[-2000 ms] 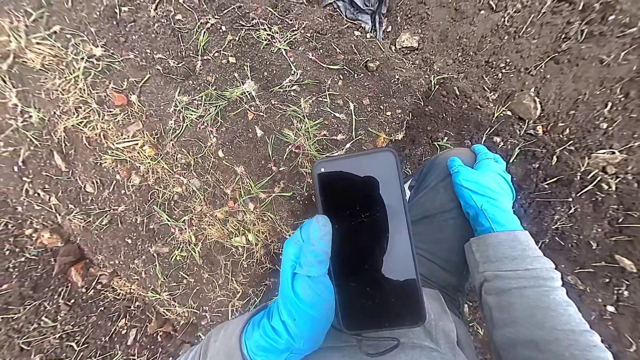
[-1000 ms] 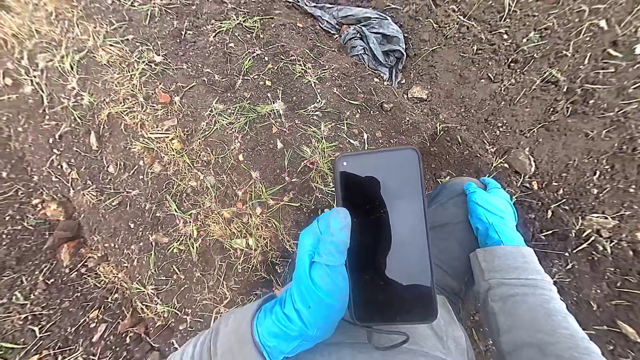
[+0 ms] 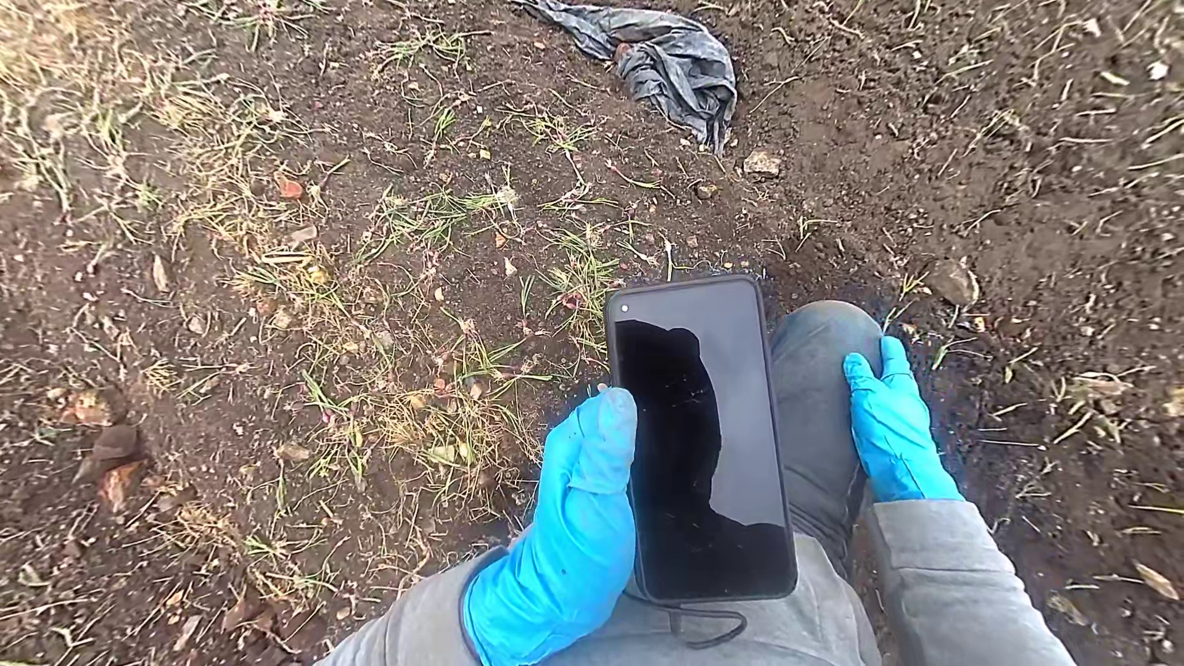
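A smartphone point(image 3: 708, 444) with a dark, reflecting screen and a black case lies in my left hand point(image 3: 564, 527), which wears a blue glove. The thumb rests along the phone's left edge; the other fingers are hidden behind it. A thin dark cord point(image 3: 703, 624) hangs below the phone. My right hand point(image 3: 897, 425), in a matching blue glove, rests on the side of my grey-trousered knee point(image 3: 823, 370). Its visible fingers are slightly apart, and nothing shows in it.
Brown soil with tufts of grass point(image 3: 435, 217) and dry stalks surrounds my legs. A crumpled dark plastic sheet point(image 3: 680, 69) lies ahead, with a stone point(image 3: 761, 165) beside it. Another stone point(image 3: 953, 282) is right of my knee, and brown debris point(image 3: 116, 462) lies at the far left.
The view has shifted, bringing more of the dark plastic sheet into sight than two seconds ago. My left hand still holds the phone, and my right hand stays at the knee.
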